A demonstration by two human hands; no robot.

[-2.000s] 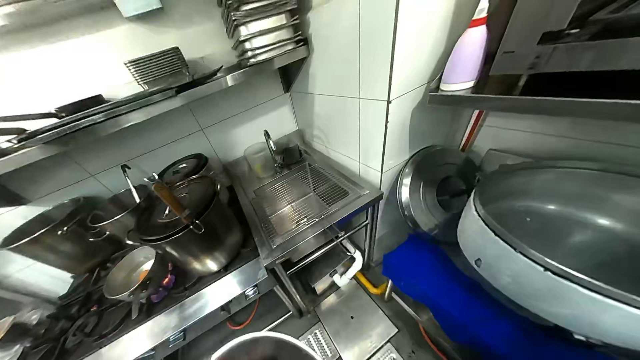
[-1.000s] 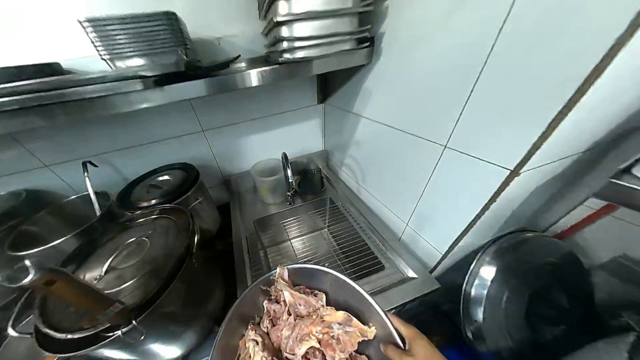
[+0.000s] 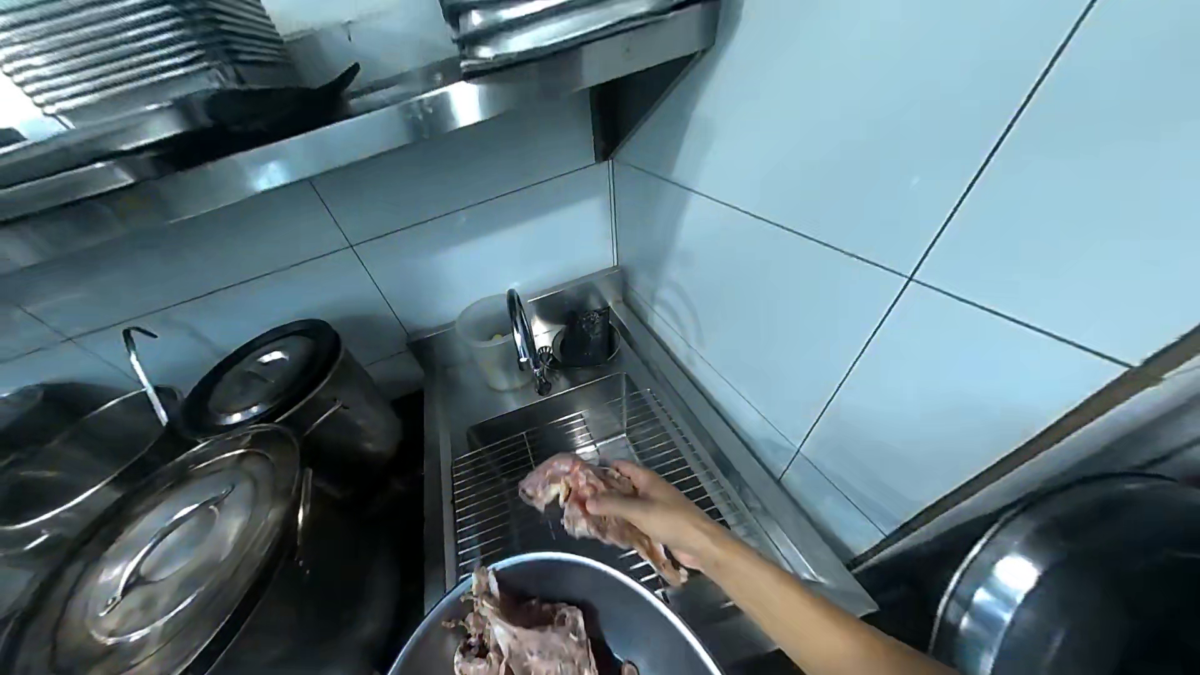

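My right hand grips a piece of raw, bony meat above the wire rack that lies over the stainless steel sink. Just below, at the bottom edge of the view, is a round metal bowl with more bony meat in it. The bowl's lower part is cut off by the frame. My left hand is not in view. At the back of the sink stand a chrome faucet, a translucent plastic container and a dark holder.
Lidded metal pots and an open pot with a ladle stand at left. A steel shelf holding stacked trays runs overhead. A tiled wall rises at right, with a large round metal vessel at lower right.
One second ago the right hand was at the bowl's rim; now it holds a piece of meat over the rack. The bowl holds visibly less meat. The view has moved closer to the sink.
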